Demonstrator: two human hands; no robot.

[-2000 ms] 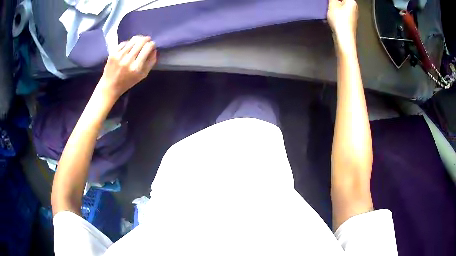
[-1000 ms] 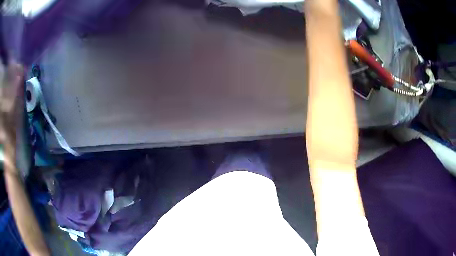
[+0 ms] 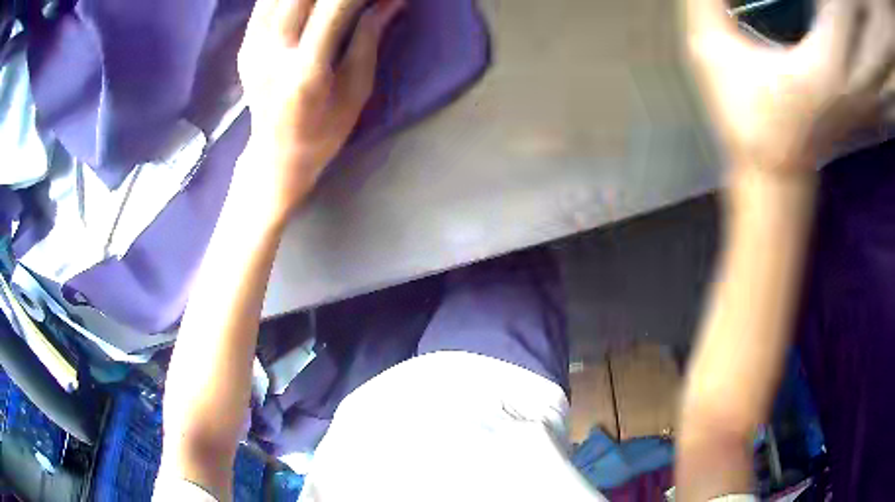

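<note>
A purple garment piece (image 3: 442, 59) lies on the grey cloth-covered table (image 3: 550, 147) at the upper left, its rounded end towards the middle. More purple cloth with white to pale lining (image 3: 128, 211) is bunched at the left edge. My left hand (image 3: 309, 93) lies over the purple cloth, fingers apart, with the fingertips partly cut off by the top edge. My right hand (image 3: 785, 93) is at the upper right, blurred, with its fingers curved and partly out of frame. A dark shape shows between its thumb and fingers; whether it grips anything cannot be told.
Dark purple cloth (image 3: 854, 324) hangs at the right. Blue crates (image 3: 137, 446) stand at the lower left. Crumpled purple and white pieces (image 3: 294, 373) lie below the table's front edge. Brown box-like surfaces (image 3: 628, 392) and blue-grey cloth (image 3: 623, 459) show below.
The view has shifted, and the tape roll and orange-red iron handle are no longer seen. Purple cloth now covers the table's left part. My left hand has come in from the far left onto it.
</note>
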